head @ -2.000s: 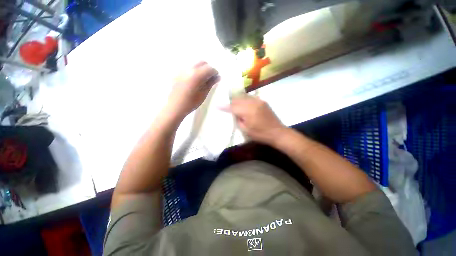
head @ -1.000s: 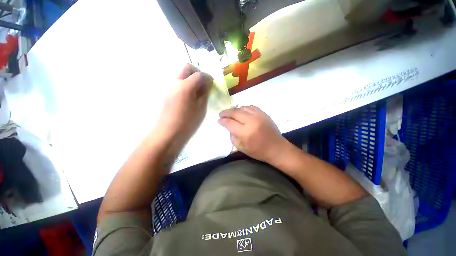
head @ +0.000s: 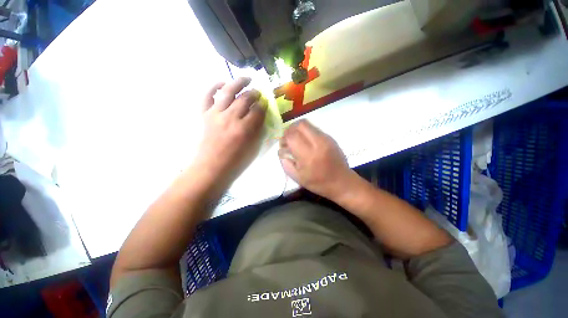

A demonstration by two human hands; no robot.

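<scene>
A white fabric piece (head: 271, 122), yellowish under the lamp, lies on the table in front of the needle area. My left hand (head: 234, 118) rests on its left side, fingers spread and bent, close to the presser foot (head: 278, 69). My right hand (head: 311, 155) pinches the near edge of the fabric, fingers curled. The sewing machine (head: 249, 31) has a dark head above. Orange-red tape strips (head: 299, 87) cross on the bed beside the needle. The fabric's outline is nearly lost against the white table.
The white table (head: 124, 112) has a printed scale (head: 467, 110) along its front right edge. Blue baskets (head: 441, 180) stand below right, with a white plastic bag (head: 489, 230). Another blue basket (head: 202, 261) is below left. A black object (head: 22, 217) lies at far left.
Since the earlier frames, the hands have come level with the needle area. My left hand's fingers have opened from a pinch and spread over the fabric. The view has shifted slightly.
</scene>
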